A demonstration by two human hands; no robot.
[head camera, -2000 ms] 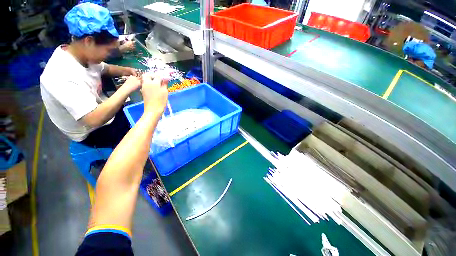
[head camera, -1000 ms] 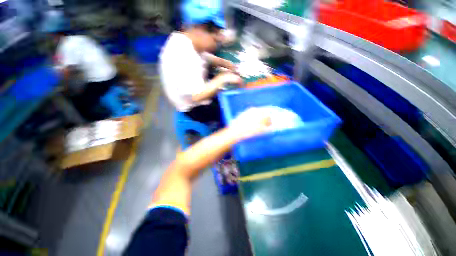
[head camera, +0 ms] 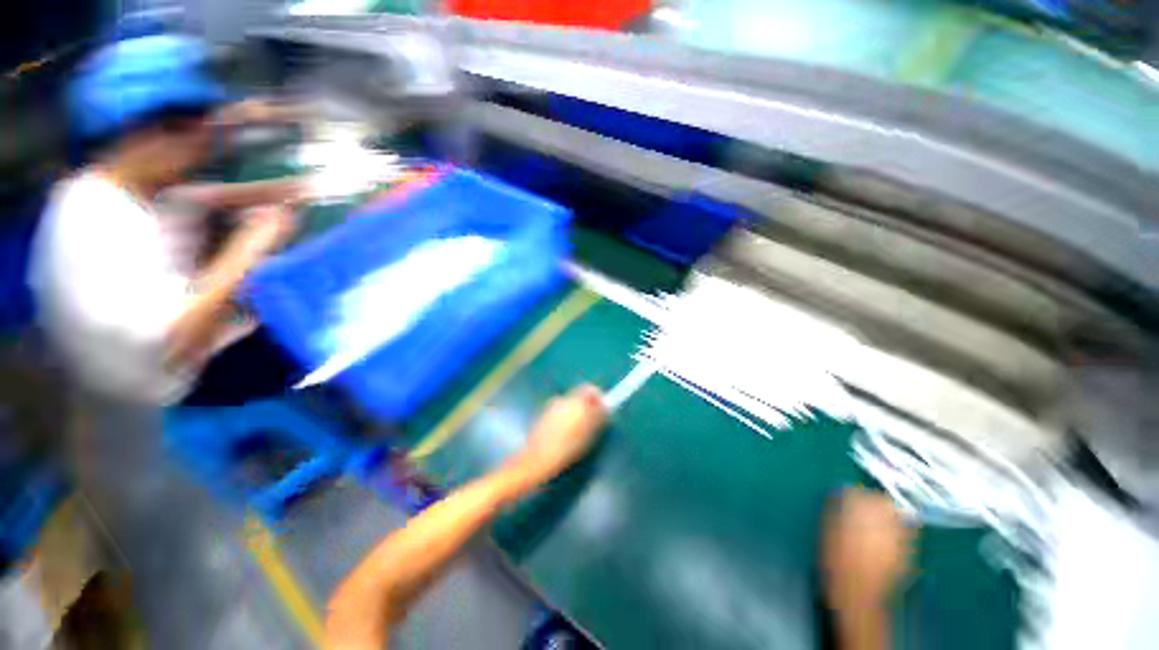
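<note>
My left hand point(head camera: 566, 429) is over the green mat, closed around a short visible part of a white length point(head camera: 632, 384) that sticks out toward the pile. My right hand point(head camera: 867, 546) is low at the right, strongly blurred; its fingers and anything in them cannot be made out. A pile of straight white lengths point(head camera: 750, 337) lies beyond my hands. More loose white lengths point(head camera: 921, 476) lie behind my right hand. The blue tote point(head camera: 508, 305) stands at the left with white material point(head camera: 413, 286) inside.
A co-worker point(head camera: 121, 267) in a blue cap sits at the left on a blue stool point(head camera: 261, 444). A divided cream-grey bin point(head camera: 877, 286) runs behind the pile. A small blue tray point(head camera: 689, 226) sits under the metal shelf edge point(head camera: 763, 114). A red tote point(head camera: 553, 10) is above.
My view has swung back to the right. My left hand has left the blue tote and come over the mat, where it has taken hold of a white length. My right hand has come into view.
</note>
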